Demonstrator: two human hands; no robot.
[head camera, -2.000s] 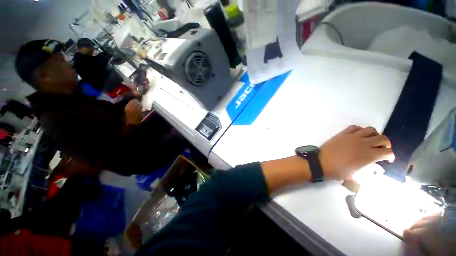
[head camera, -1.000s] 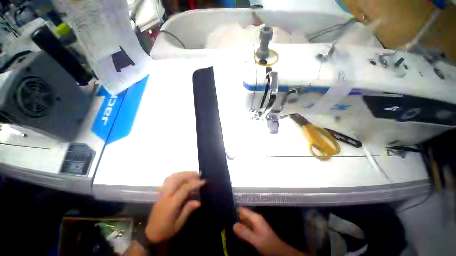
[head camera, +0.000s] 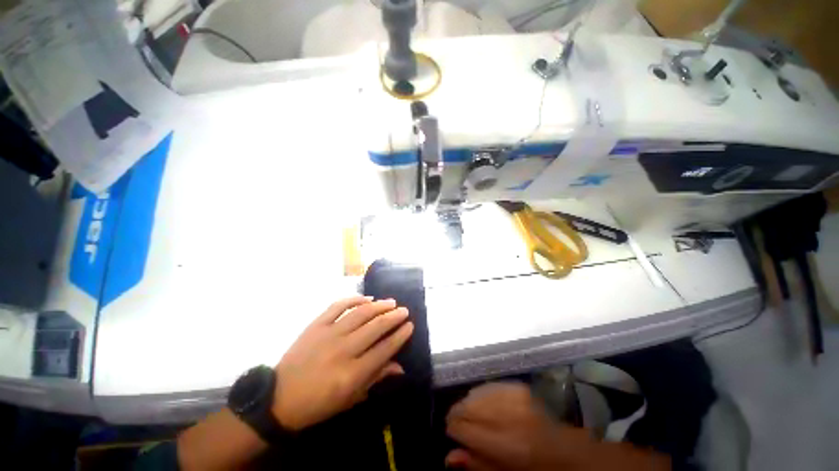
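Observation:
A long navy-black strip (head camera: 405, 285) with a rounded end lies over the table's front edge, its end just in front of the lit needle area (head camera: 419, 224). Its lower part runs down toward the lap. My left hand (head camera: 345, 354) lies on the strip with fingers spread flat across it, a dark watch on the wrist. My right hand (head camera: 501, 425) is below the table edge, right of the strip, fingers curled and blurred; whether it grips the strip is unclear. A small tan piece (head camera: 352, 251) lies left of the presser foot.
The white machine head (head camera: 497, 110) stands behind. Yellow-handled shears (head camera: 552, 246), black snips (head camera: 591, 227) and a thin white stick (head camera: 647, 260) lie right of the needle. A printed sheet (head camera: 78, 101) is upper left. A yellow tape (head camera: 390, 448) hangs near the lap.
The strip has moved toward me, so its rounded end is now near the table's front. My left hand now lies flat on it. The view has shifted closer to the needle area.

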